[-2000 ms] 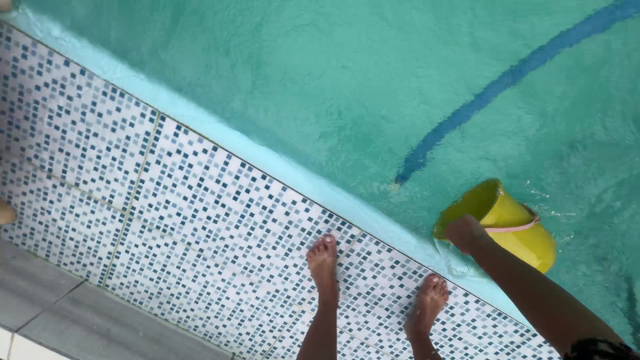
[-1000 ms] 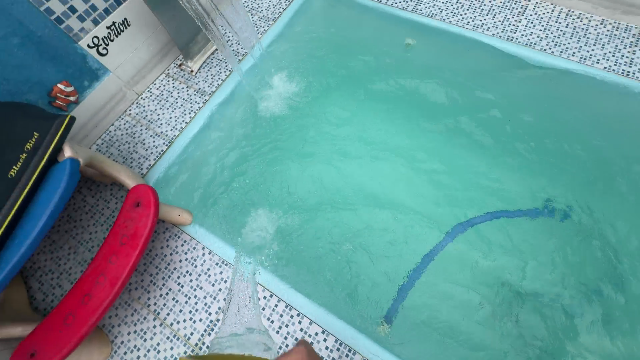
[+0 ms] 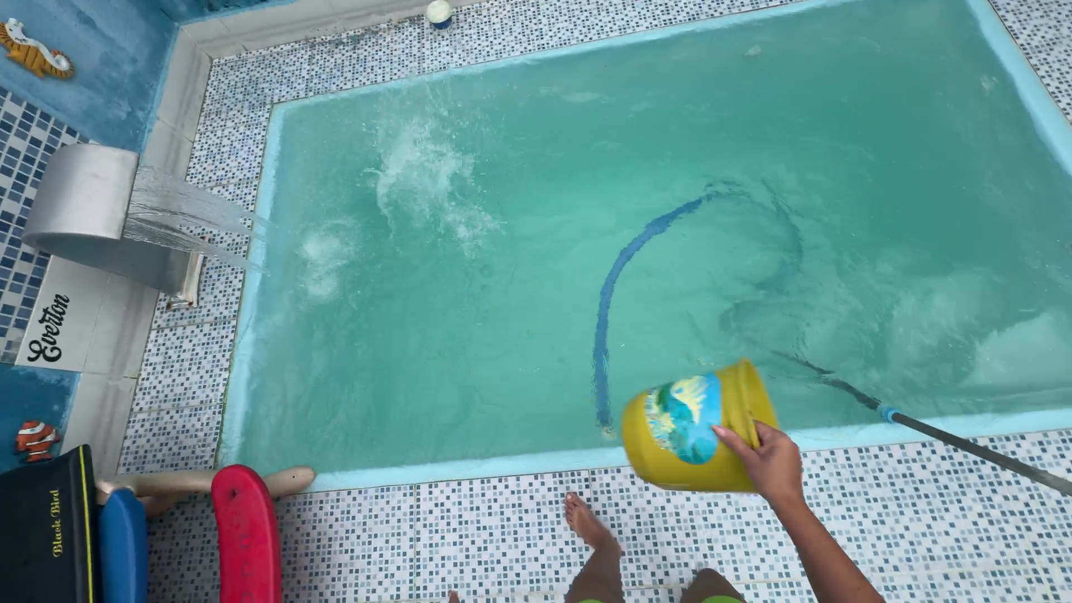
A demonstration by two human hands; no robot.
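Note:
My right hand (image 3: pixel 766 461) grips the rim of a yellow plastic bucket (image 3: pixel 703 481), which bears a blue and green picture. The bucket is tilted on its side over the near edge of the pool, and its inside cannot be seen. Green-tinted water (image 3: pixel 519 335) fills the pool, with a splash (image 3: pixel 431 184) on its surface toward the left. A blue hose (image 3: pixel 611 293) curves under the water beyond the bucket. My left hand is not in view.
My bare foot (image 3: pixel 586 519) stands on the mosaic-tiled deck (image 3: pixel 502 528). A dark pole (image 3: pixel 963 444) slants into the pool at right. A metal waterfall spout (image 3: pixel 84 193) pours at left. Red (image 3: pixel 244 536) and blue (image 3: pixel 124 544) curved pieces and a black board (image 3: pixel 42 528) stand lower left.
Two seconds ago the bucket was down in the water beside the pool wall, held by a hand; now it is up above the pool edge. The view has swung widely.

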